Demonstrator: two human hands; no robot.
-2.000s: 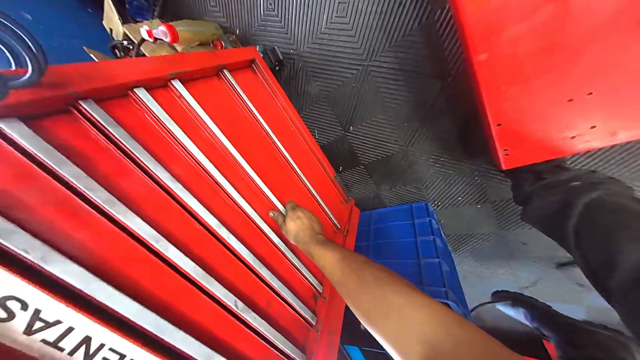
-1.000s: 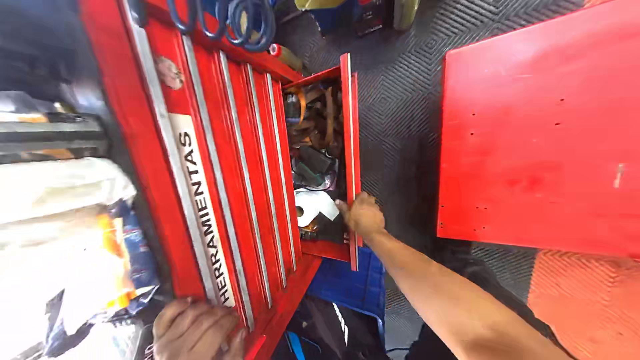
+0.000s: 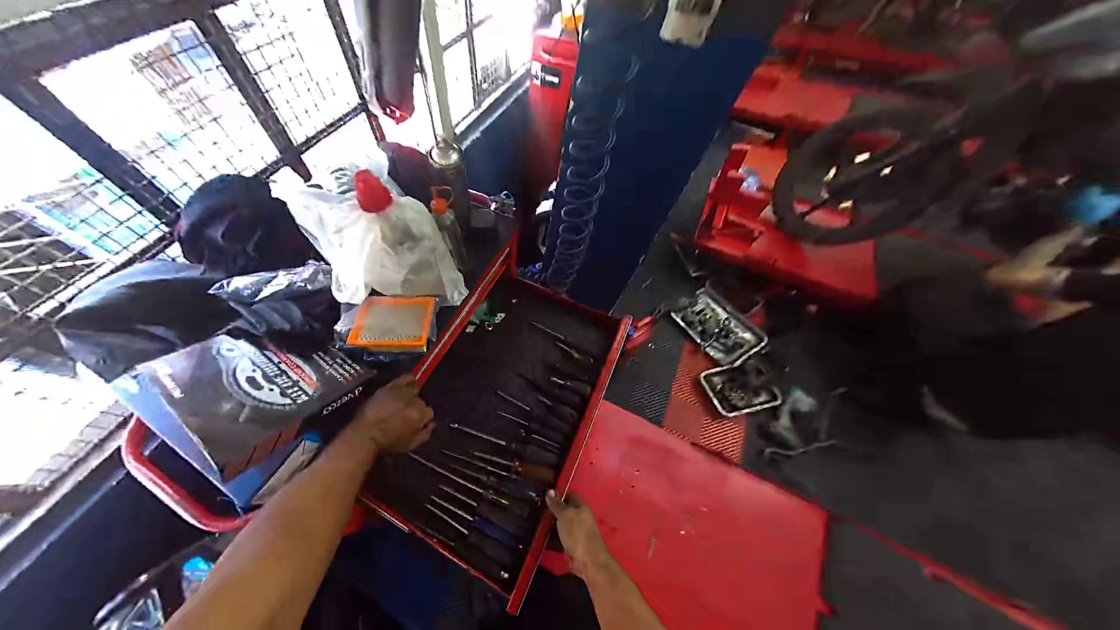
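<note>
A red metal tool-chest drawer (image 3: 576,429) is pulled out, with a dark lining. Several screwdrivers (image 3: 516,469) lie in a row across it, tips toward the cabinet, and small green items (image 3: 486,317) rest in its far corner. My right hand (image 3: 573,525) is on the drawer's front edge, thumb over the rim; its other fingers are hidden. My left hand (image 3: 399,415) rests at the cabinet-side edge of the drawer, fingers curled; whether it grips the edge is not clear.
On the cabinet top are a white plastic bag (image 3: 385,245), an orange-framed air filter (image 3: 392,323), a printed box (image 3: 254,385) and dark cloth. A red panel (image 3: 700,525) lies beyond the drawer. Metal trays of parts (image 3: 719,325) sit on the floor; a person (image 3: 1041,271) is near a wheel at right.
A lower drawer with jumbled contents was open one second ago; now a drawer of screwdrivers is out. My left hand has come to its inner edge. The view has swung strongly.
</note>
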